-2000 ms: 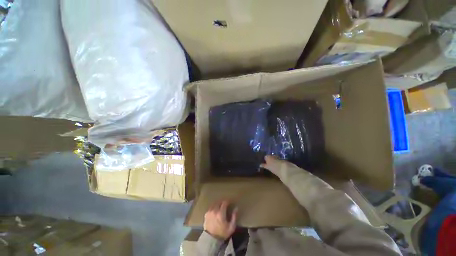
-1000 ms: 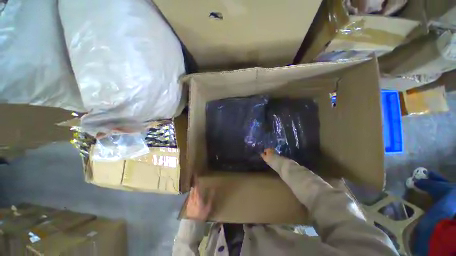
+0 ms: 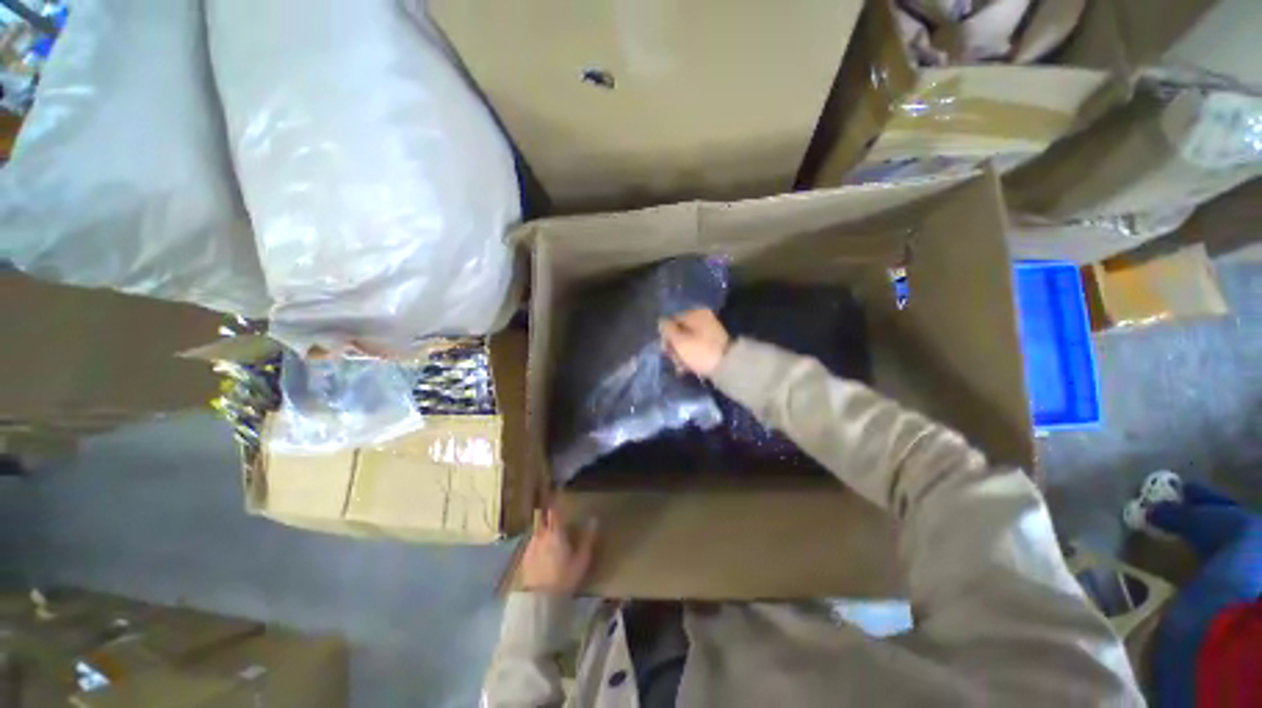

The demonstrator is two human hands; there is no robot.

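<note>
A large open cardboard carton (image 3: 637, 539) stands in front of me. Inside lies dark content in clear plastic bags (image 3: 803, 332). My right hand (image 3: 696, 342) is shut on the plastic of the left bag (image 3: 630, 380), whose film is pulled up and catches the light. My left hand (image 3: 558, 551) rests on the carton's near flap at its left corner, fingers spread; it grips nothing that I can make out. What the bag holds cannot be told beyond its dark colour.
Large pale sacks (image 3: 367, 180) stand at the upper left above a smaller carton (image 3: 388, 477) of shiny parts. Tall cartons are behind. A blue bin (image 3: 1056, 346) is on the floor at right. A person's leg and shoe (image 3: 1160, 495) show at the right edge. More cartons are at lower left.
My right hand has moved up and left, lifting the bag's plastic, which lay flat before. My left hand has moved left along the near flap since the earliest frame.
</note>
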